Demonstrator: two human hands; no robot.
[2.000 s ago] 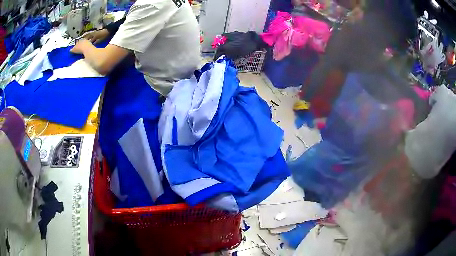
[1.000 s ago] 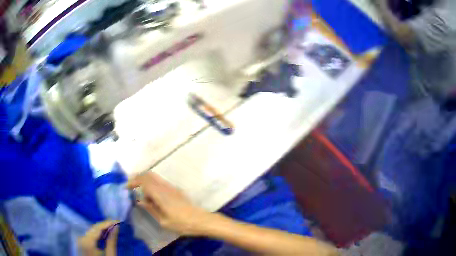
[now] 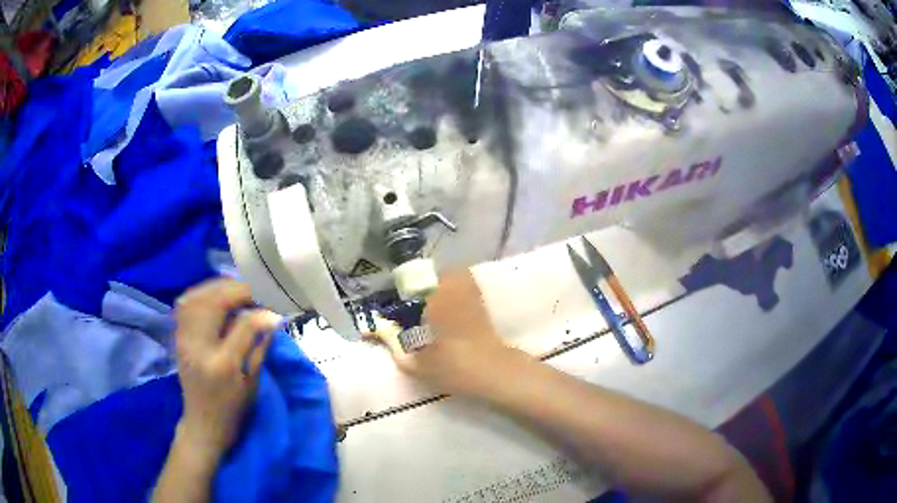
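Observation:
My left hand [image 3: 218, 359] pinches the edge of a royal blue panel [image 3: 295, 422] just left of the needle area. The panel hangs down over the front of the table. My right hand [image 3: 452, 339] is at the presser foot area under the left end of the off-white sewing machine [image 3: 551, 138]. Its fingers reach in beside the small ridged knurled knob [image 3: 416, 338]; what the fingertips touch is hidden. The cream thread tension dial [image 3: 415, 278] is just above this hand.
Thread snips [image 3: 615, 305] lie on the white table right of my right hand. Heaped royal blue cloth [image 3: 148, 236] and light blue pieces [image 3: 79, 344] cover the left side. A dark worn patch [image 3: 747, 270] is at right. Part of a red basket [image 3: 762, 437] shows at lower right.
The view has swung from the basket and the other worker to the machine. My hands have come up to the needle area, the right one now under the machine head.

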